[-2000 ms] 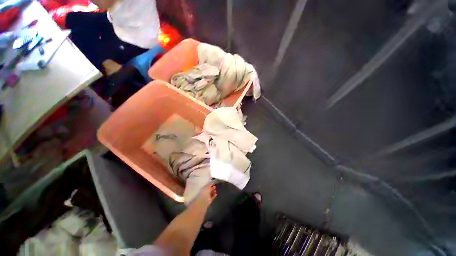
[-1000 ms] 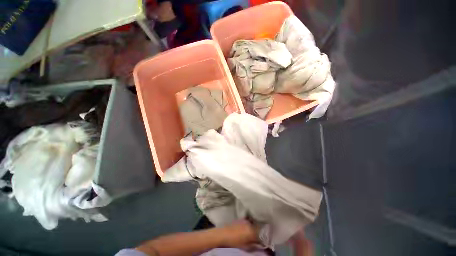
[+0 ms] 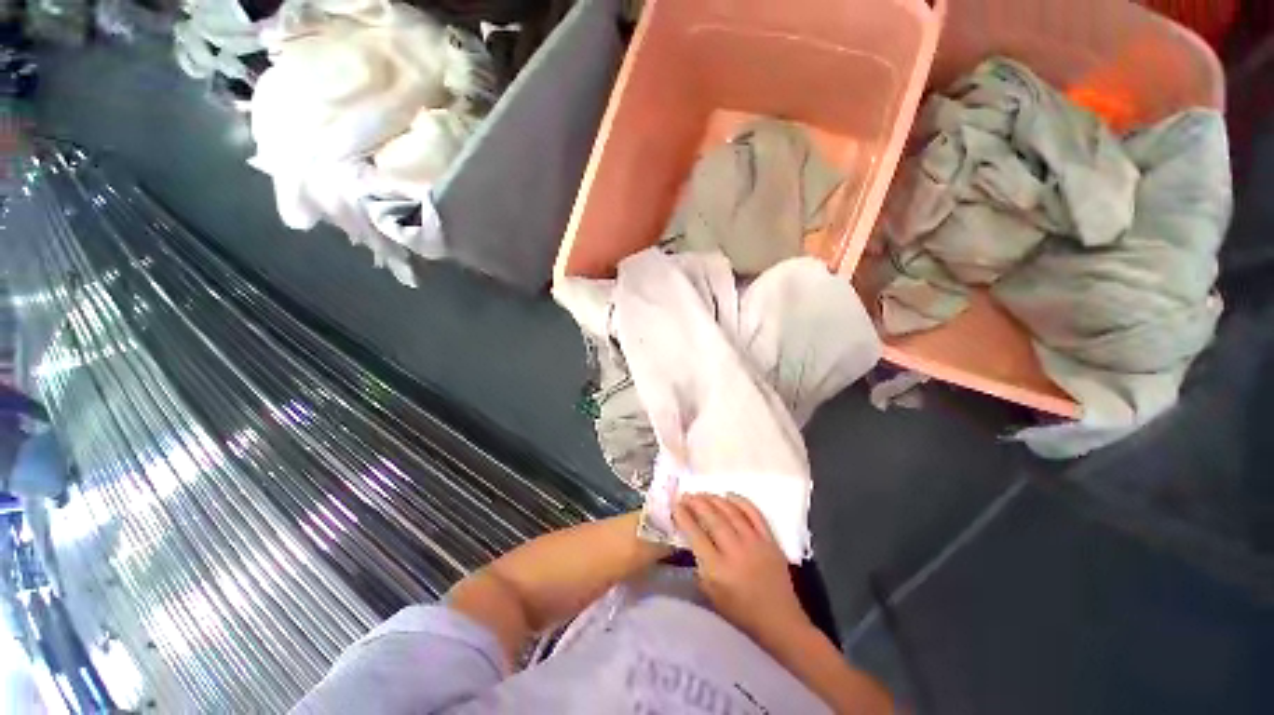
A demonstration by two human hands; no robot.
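A pale beige garment (image 3: 727,398) hangs over the near rim of the left orange tub (image 3: 594,210), its near end raised in front of my torso. My right hand (image 3: 734,552) is on this end, fingers bent over the cloth. My left forearm reaches in from the left; its wrist (image 3: 646,538) meets the cloth's edge, and the left fingers are hidden by cloth and the right hand. More beige cloth (image 3: 762,189) lies inside this tub. The right orange tub (image 3: 1034,370) holds a crumpled beige heap (image 3: 1006,182) that spills over its near right rim.
A grey bin (image 3: 524,154) stands left of the tubs, with white cloth (image 3: 349,112) hanging over its side. A long rack of shiny metal bars (image 3: 280,489) runs along the left to my left arm. Dark floor (image 3: 964,559) with a pale line lies right.
My view has swung left, bringing the metal bars in. The garment's near end, earlier spread to the right, is now gathered at my torso. My right hand, blurred earlier, shows clearly on it.
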